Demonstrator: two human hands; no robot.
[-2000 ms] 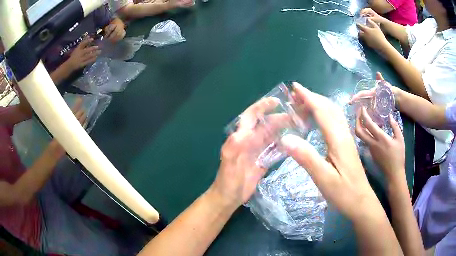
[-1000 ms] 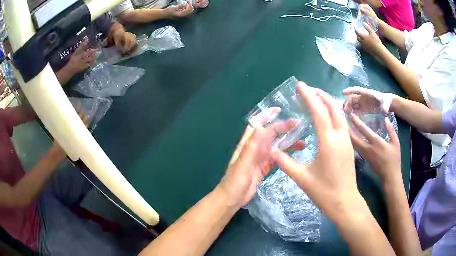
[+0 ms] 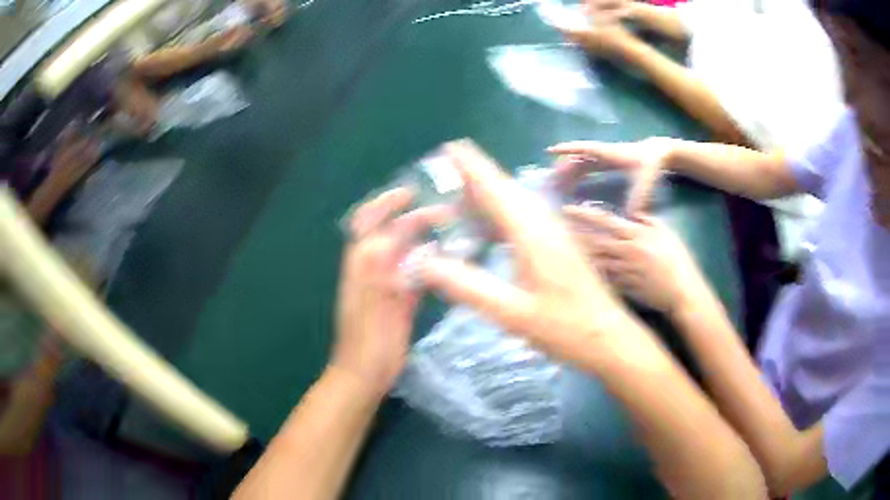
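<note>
My left hand (image 3: 376, 283) and my right hand (image 3: 532, 264) are bare and raised over the dark green table (image 3: 283, 244). Between them they hold a clear cup (image 3: 439, 195), seen only as a blurred transparent shape with highlights. My left fingers are at its left side and my right fingers at its right and top. Crumpled clear plastic bags (image 3: 488, 376) lie on the table just below my hands. The view is blurred, so exact finger contact is hard to see.
A coworker's hands (image 3: 634, 244) are close on my right. Another person's arms are at the upper right, near a flat clear bag (image 3: 548, 76). Cream pipe (image 3: 117, 337) crosses the lower left. More coworkers' hands and bags (image 3: 203, 100) line the left side. White cords (image 3: 473, 10) lie far off.
The view has swung right, so my hands and the table things appear further left. My hands still hold the clear cup. The neighbour's hands on my right have shifted closer together.
</note>
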